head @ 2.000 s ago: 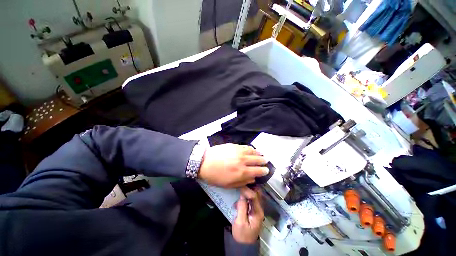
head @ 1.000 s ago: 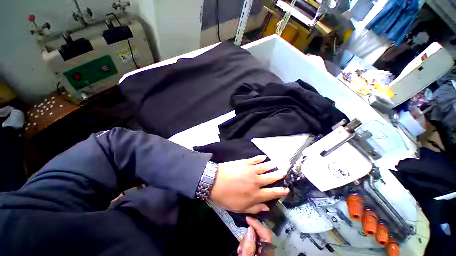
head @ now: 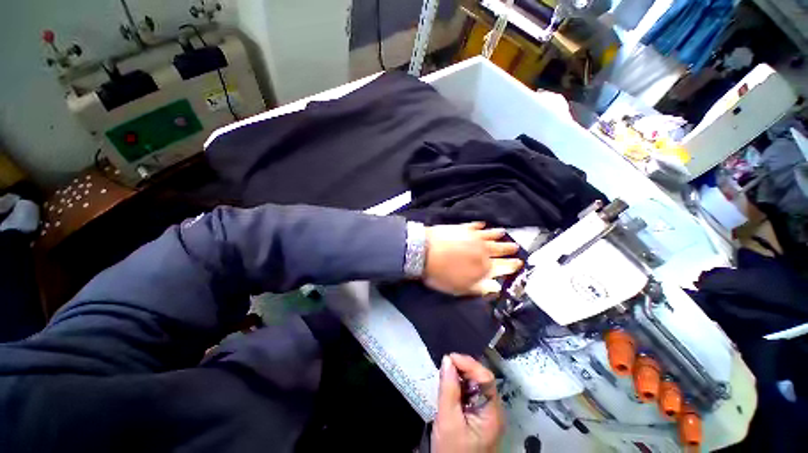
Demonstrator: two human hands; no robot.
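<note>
A dark garment piece (head: 438, 323) lies on the table's front edge and runs to the needle area of the white overlock machine (head: 589, 279). My left hand (head: 465, 258) lies flat on this cloth with fingers spread, just left of the needle area, and hides part of it. My right hand (head: 468, 411) is at the cloth's near corner, thumb and forefinger together at its edge. A small dark tool, seemingly thread snips (head: 478, 398), is held in its curled fingers, partly hidden.
A bunched black pile (head: 501, 181) lies behind the needle area. A flat dark panel (head: 328, 142) covers the white trough (head: 509, 97). Orange knobs (head: 648, 376) are at lower right. Dark garments (head: 753, 301) lie beyond the machine. A cream box machine (head: 168, 106) stands by the wall.
My left hand moved forward along the cloth, away from me, beside the needle area. My right hand moved up a little to the cloth's corner. More cloth shows between the hands.
</note>
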